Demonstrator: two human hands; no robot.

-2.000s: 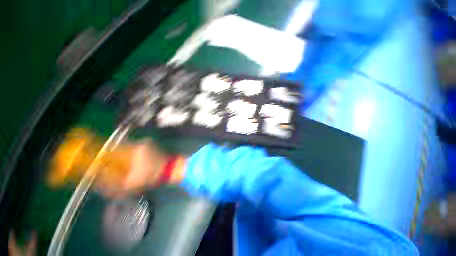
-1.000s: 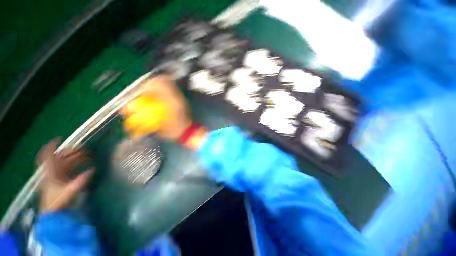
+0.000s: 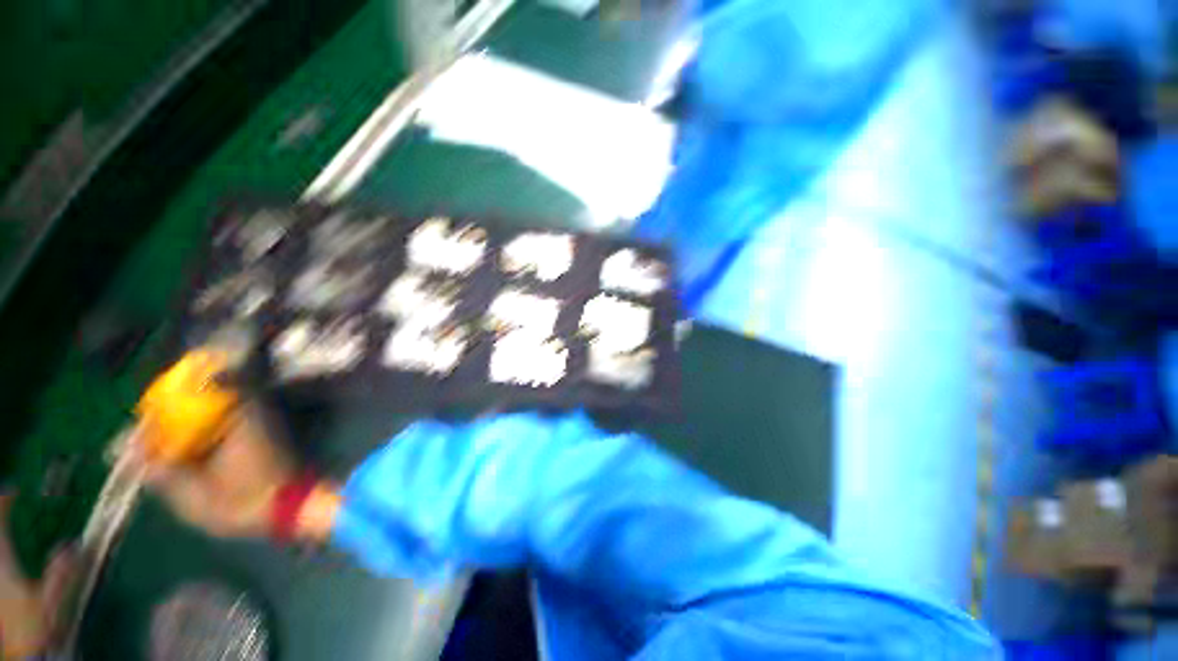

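Note:
My right hand (image 3: 230,475), with a red band at the wrist, is shut on the yellow-orange electric screwdriver (image 3: 190,406) at the near left corner of the black tray (image 3: 579,395). The tray holds rows of white and darker modules (image 3: 527,362). The tool's tip is lost in blur. My left hand (image 3: 23,600) is cut off at the lower left edge and blurred; its fingers and anything in them cannot be made out. A round silver-grey disc (image 3: 207,625) lies on the green mat at the bottom, partly cut off.
White sheets (image 3: 549,129) lie beyond the tray. A pale rail (image 3: 375,138) runs along the left, with a green surface beyond. A person in a blue smock (image 3: 788,116) is at the upper right. Blue and brown items (image 3: 1098,400) stand at the far right, blurred.
The view has swung, so the tray and disc sit lower and further left. My right hand and the screwdriver are now beside the tray's near left corner. My left hand has slipped mostly out of view.

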